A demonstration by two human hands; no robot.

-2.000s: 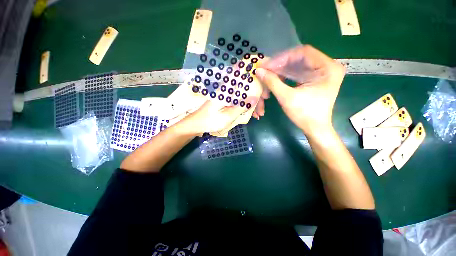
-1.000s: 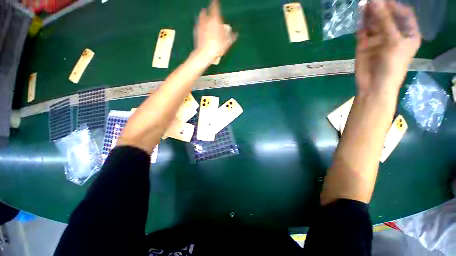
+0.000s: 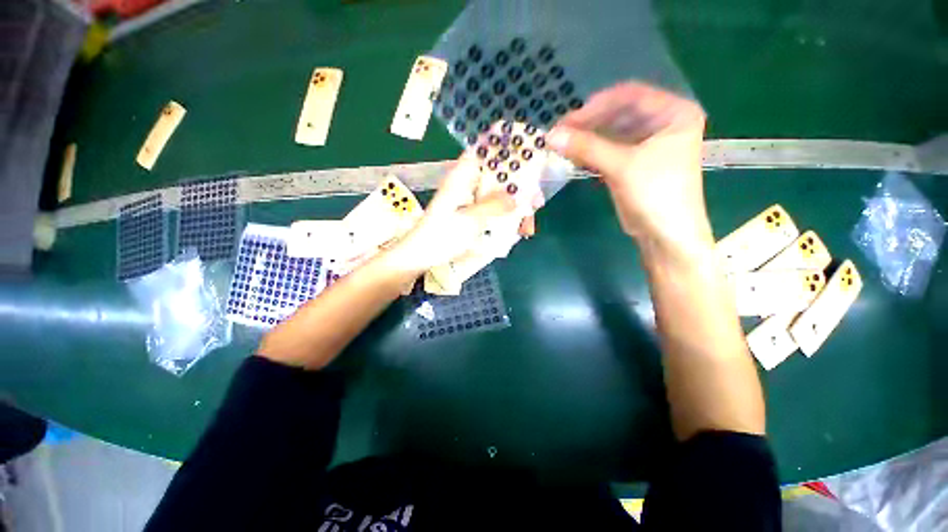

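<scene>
My left hand (image 3: 442,234) holds a cream phone back panel (image 3: 497,187) just left of centre, its camera end under a clear sheet. My right hand (image 3: 644,145) pinches the edge of this clear lens-ring sheet (image 3: 509,78), which carries rows of dark rings. A larger clear film (image 3: 624,47) spreads behind the ring sheet. The sheet's lower part overlaps the held panel; whether they touch is unclear. More cream panels (image 3: 383,216) lie beside and under my left hand. A dark ring sheet (image 3: 463,307) lies below it.
Single panels (image 3: 318,106) lie along the far side, beyond a pale metal strip (image 3: 790,154). A panel pile (image 3: 795,281) is at right. Crumpled clear plastic lies at far right (image 3: 900,237) and left (image 3: 185,312). A white-backed dot sheet (image 3: 275,275) and dark ring sheets (image 3: 210,218) lie left.
My left hand has come back from the far side and now holds a panel. My right hand has moved left from the far right with the ring sheet. Another single panel lies on the far side.
</scene>
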